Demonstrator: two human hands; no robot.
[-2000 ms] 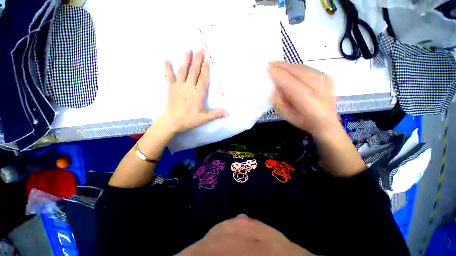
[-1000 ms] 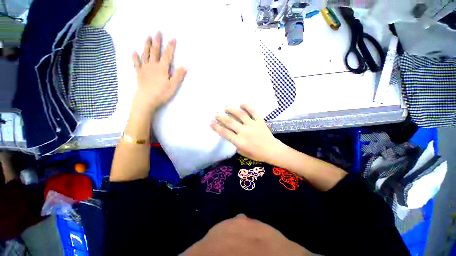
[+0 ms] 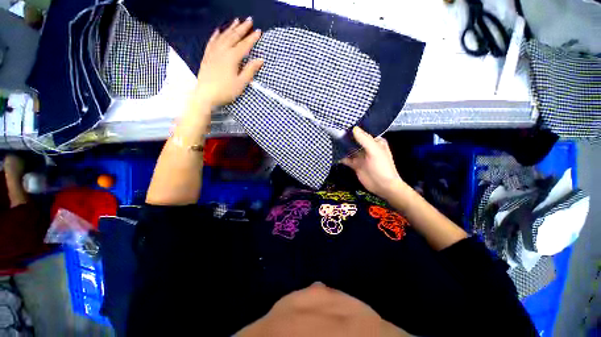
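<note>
A dark navy panel (image 3: 403,66) lies dark side up on the white machine table. Two checked lining pieces lie on it: one rounded piece (image 3: 316,66) flat on the panel, and a second piece (image 3: 283,135) hanging past the table's front edge. A pale strip shows between them. My left hand (image 3: 229,62) lies on the left end of the checked pieces with fingers spread. My right hand (image 3: 374,161) pinches the panel's near edge by the pale strip; its fingertips are partly hidden.
Black scissors (image 3: 484,31) and a white ruler-like strip (image 3: 511,56) lie at the right, beside a checked pile (image 3: 567,89). Stacked navy panels (image 3: 56,66) and a rounded checked piece (image 3: 137,56) are at the left. Offcuts (image 3: 527,210) fill a blue bin at the right.
The panel has been turned from its white back to its dark side, showing the checked pieces. My right hand has moved right and now grips the edge. The machine foot has left the view.
</note>
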